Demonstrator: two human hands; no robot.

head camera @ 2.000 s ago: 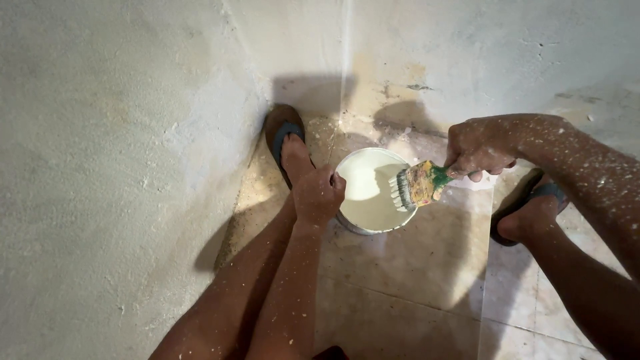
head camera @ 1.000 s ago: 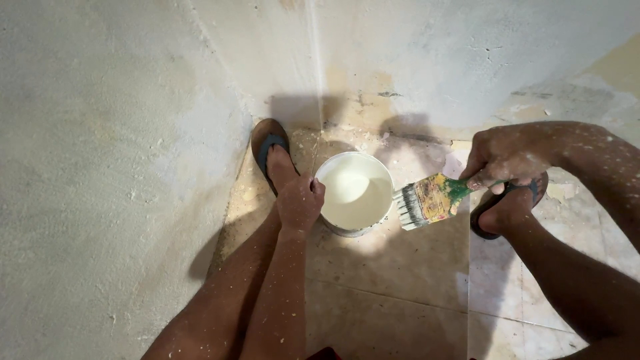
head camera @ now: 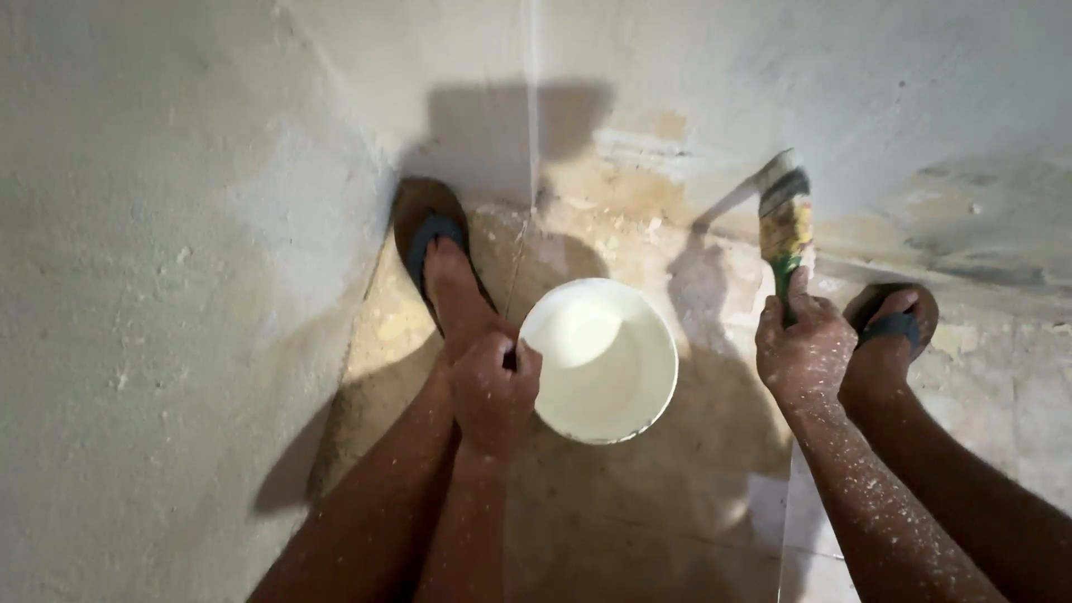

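Note:
My right hand (head camera: 808,347) grips the green handle of a wide paintbrush (head camera: 785,213) smeared with yellow and white paint. Its bristles point up and touch or nearly touch the low part of the wall ahead. My left hand (head camera: 494,381) is closed at the left edge of a round white bucket (head camera: 605,402) holding pale, creamy paint; its thumb side meets the rim, and whether it grips the rim or a handle is hard to tell. White specks cover my right hand and forearm.
Rough plastered walls (head camera: 167,276) rise at the left and ahead (head camera: 720,75), meeting in a corner. Patchy stains mark the foot of the wall ahead. My feet, in a left sandal (head camera: 419,222) and a right sandal (head camera: 917,314), stand on the tiled floor (head camera: 636,519) either side of the bucket.
The brush was over the bucket, then just right of it with its bristles facing left; now my right hand has it turned upward at the wall. My left hand stays by the bucket.

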